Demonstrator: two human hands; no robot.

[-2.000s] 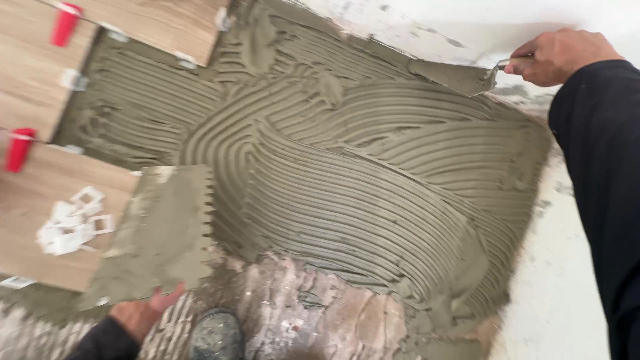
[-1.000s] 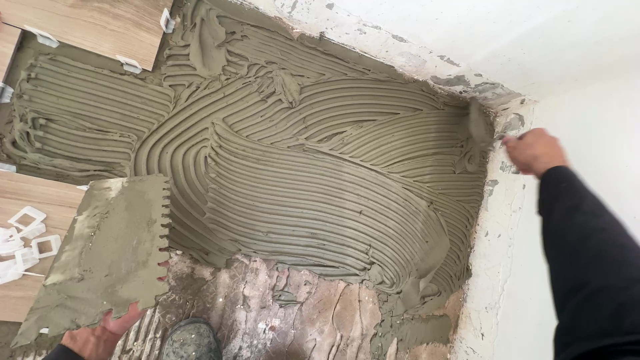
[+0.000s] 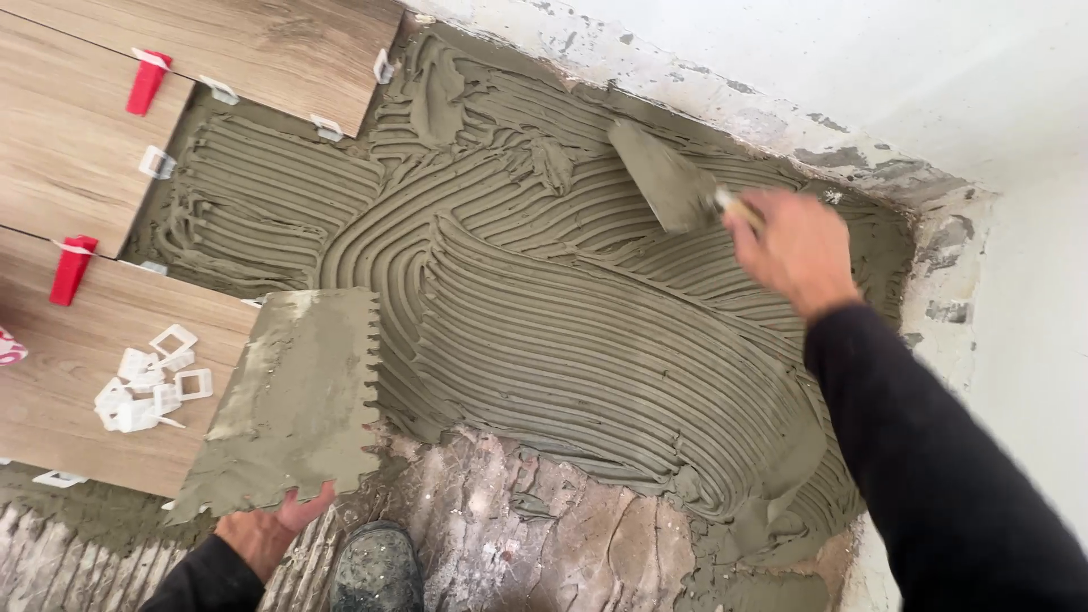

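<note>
My left hand (image 3: 276,523) is at the lower left, gripping a notched trowel (image 3: 293,399) smeared with grey mortar; its toothed edge faces right and its handle is hidden beneath the plate. My right hand (image 3: 795,246), slightly blurred, holds a pointed trowel (image 3: 667,178) by its light handle. That blade, coated with mortar, points up and left over the ridged mortar bed (image 3: 578,340), near the wall. Whether the blade touches the mortar I cannot tell. Combed curved ridges cover most of the bed, with smoother lumps near its upper left.
Wood-look tiles (image 3: 76,153) lie on the left, with red levelling wedges (image 3: 73,270) and white clips at their edges. Loose white tile-levelling clips (image 3: 149,378) are piled on one tile. A boot (image 3: 376,565) stands at the bottom; white walls (image 3: 850,76) border the bed above and right.
The pointed trowel in my right hand has moved from the corner by the wall to over the mortar bed. My left hand still holds the notched trowel. The view has shifted.
</note>
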